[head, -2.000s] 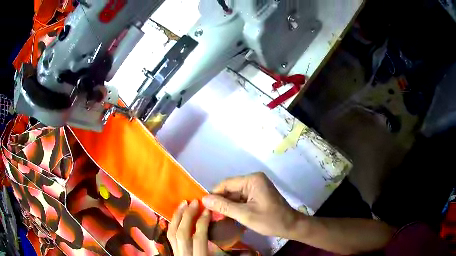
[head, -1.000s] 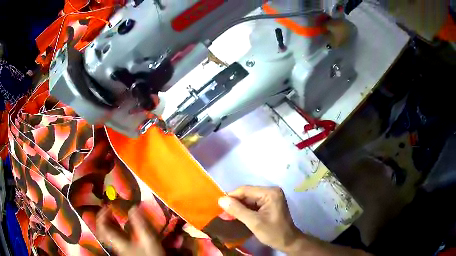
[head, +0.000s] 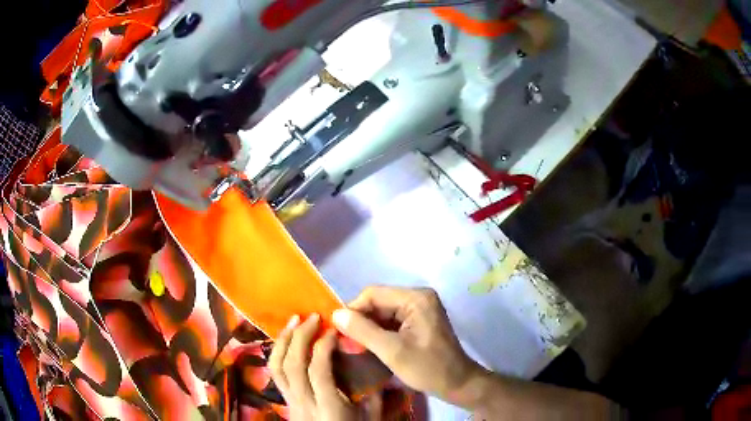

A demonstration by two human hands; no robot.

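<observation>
The orange fabric band [head: 247, 259] runs from under the head of the cylinder-bed sewing machine [head: 198, 136] down to my hands. A thin pale line follows its edges. The patterned panel [head: 156, 362] lies along its left side and bears a yellow round dot [head: 157, 284]. My right hand [head: 412, 333] pinches the band's right edge near its lower end between thumb and finger. My left hand [head: 313, 370] is beside it, cut off by the bottom edge, fingertips on the band. Its thumb is hidden, so its grip cannot be told. The needle area is blurred.
The cylinder arm [head: 395, 136] with its dark slotted plate [head: 329, 127] reaches over the worn white tabletop [head: 412, 238]. A red strip [head: 502, 197] is tied at the table edge. Orange-edged pieces [head: 115, 41] lie in a pile behind the machine head.
My left hand has come from the patterned panel, moving right onto the band. My right hand keeps its pinch on the band's edge. The view has shifted slightly since the previous frame.
</observation>
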